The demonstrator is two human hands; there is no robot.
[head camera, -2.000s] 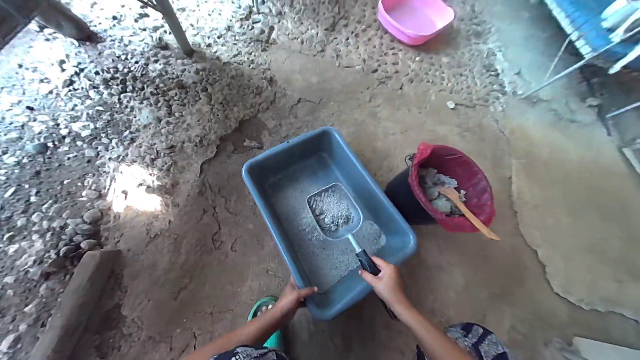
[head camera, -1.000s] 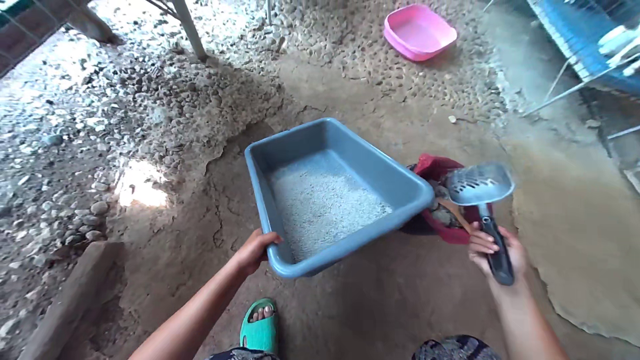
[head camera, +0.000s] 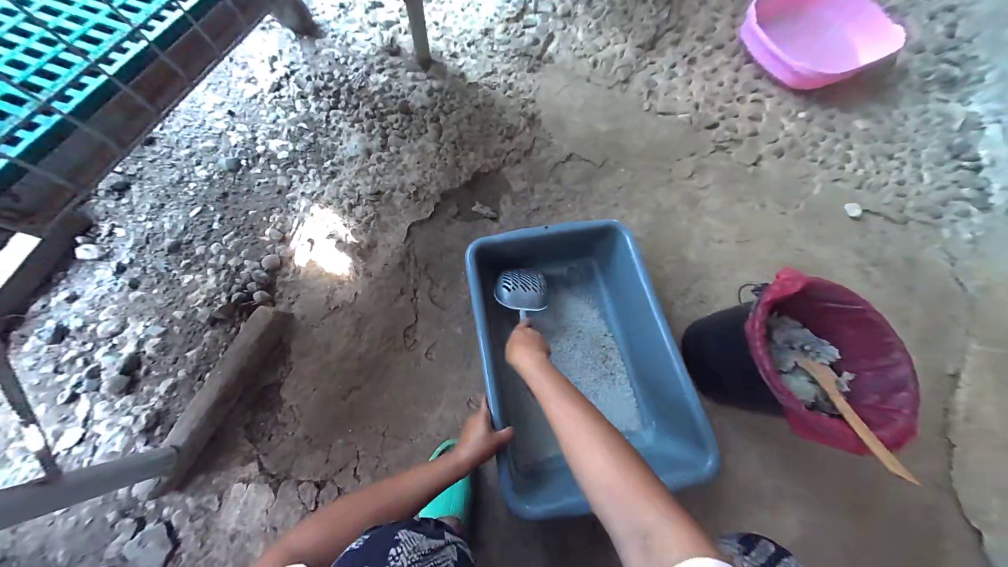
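A grey-blue plastic litter box [head camera: 677, 394] stands on the ground before me, with pale grey granular litter [head camera: 592, 354] spread over its bottom. My right hand [head camera: 526, 346] is closed round the handle of a slotted metal litter scoop [head camera: 521, 290], whose head is inside the box near its far left corner. Most of the handle is hidden by the hand. On the box's left rim lies my left hand [head camera: 482, 435], gripping it with the thumb over the edge. My right forearm crosses above the litter.
A black bucket [head camera: 720, 358] lined with a red plastic bag [head camera: 874, 346] stands right of the box, holding grey clumps and a wooden utensil [head camera: 854, 417]. A pink basin [head camera: 819, 39] is at the far right. Left are a wooden beam [head camera: 224, 386] and a green slatted platform [head camera: 71, 71].
The scoop, over the bucket one second ago, is now inside the litter box in my right hand. The box, lifted on one side then, has come down. The view has shifted left.
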